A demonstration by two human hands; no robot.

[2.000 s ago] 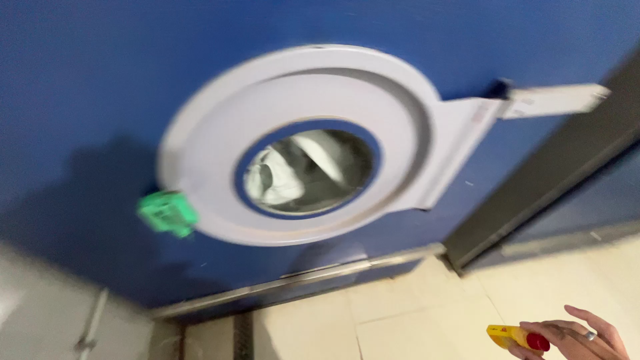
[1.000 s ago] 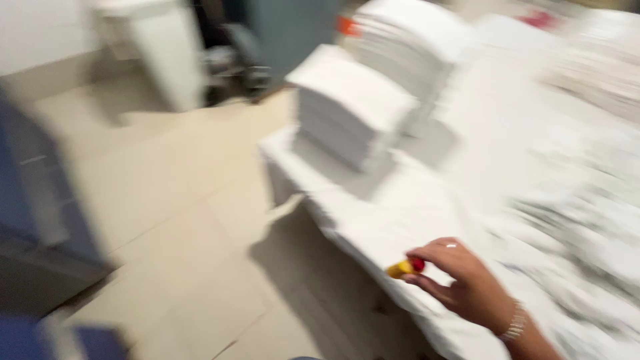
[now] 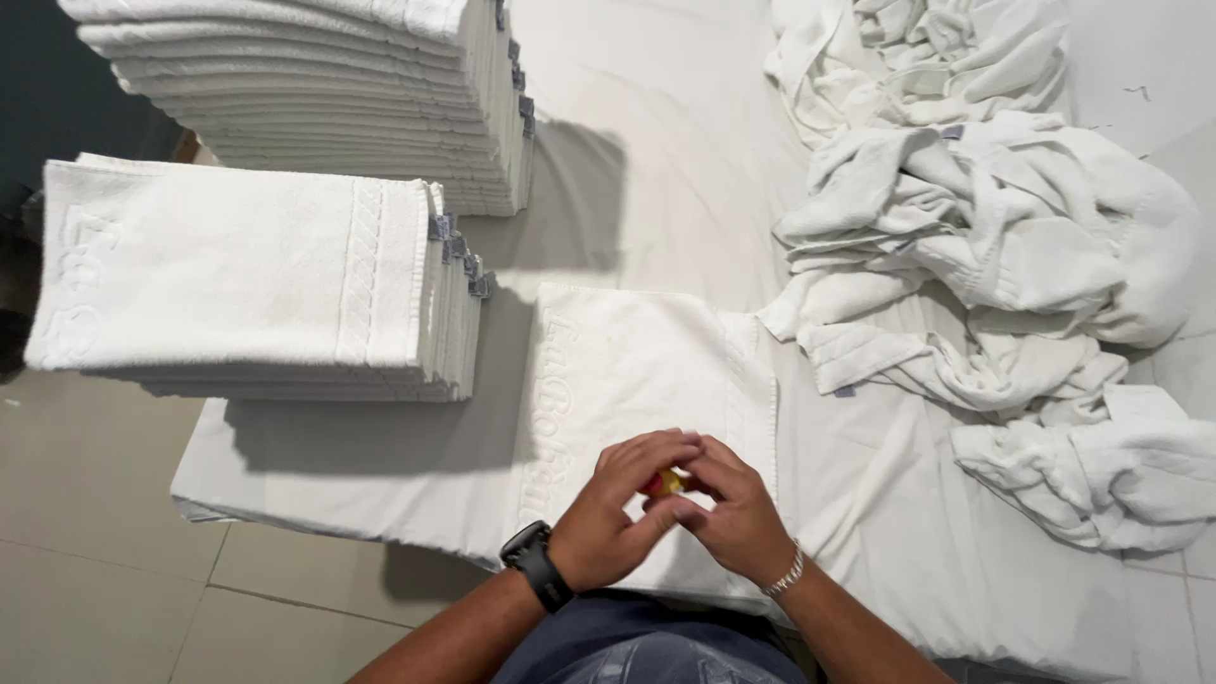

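Note:
Both my hands meet around a small red and yellow object, mostly hidden by the fingers; its kind is unclear. My left hand, with a black watch at the wrist, curls over it from the left. From the right, my right hand, wearing a silver bracelet, closes in on it with fingertips touching those of the left. Beneath them a white towel with embossed lettering lies flat on the sheet-covered table.
Two tall stacks of folded white towels, a nearer one and a farther one, stand at the left. Crumpled white towels are heaped on the right. Tiled floor shows at lower left.
The view has swung from a blue machine with a round door to the towel table. My right hand held the red and yellow object alone before; my left hand has joined it.

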